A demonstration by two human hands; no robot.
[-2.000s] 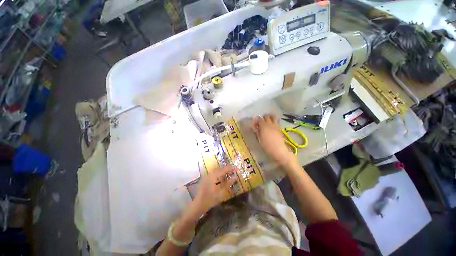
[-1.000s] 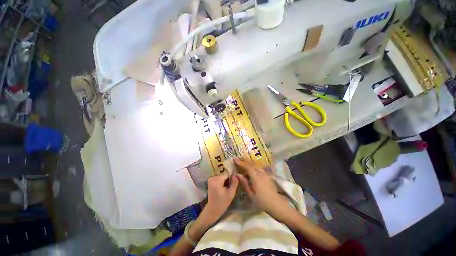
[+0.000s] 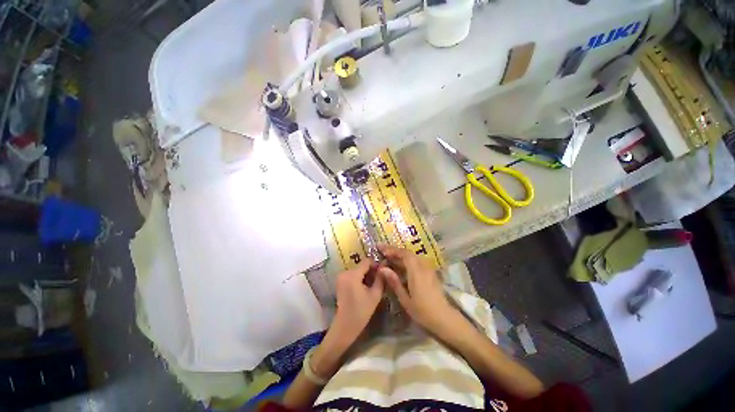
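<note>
My left hand [image 3: 355,299] and my right hand [image 3: 417,283] meet at the front edge of the machine bed, fingertips together. They pinch a small dark trim piece [image 3: 375,272], mostly hidden by the fingers. Just beyond the fingertips is the shiny needle plate strip [image 3: 367,221] between bands of yellow tape [image 3: 397,211] with black lettering. The presser foot area [image 3: 355,177] is farther back, under the machine head, with nothing of my hands at it. A large pale fabric piece [image 3: 234,273] lies left of the tape, overexposed by the lamp.
Yellow-handled scissors [image 3: 498,193] lie right of the tape, tips pointing back left. Dark and green snips [image 3: 528,150] lie behind them. The machine head [image 3: 451,88] spans the back. Greenish fabric layers [image 3: 153,282] hang off the left edge. A white tray [image 3: 189,68] stands behind the work.
My right hand has come from beside the scissors, uncovering them, to join my left at the bed's front edge. Over the last second both hands moved slightly toward the needle. The view has moved closer.
</note>
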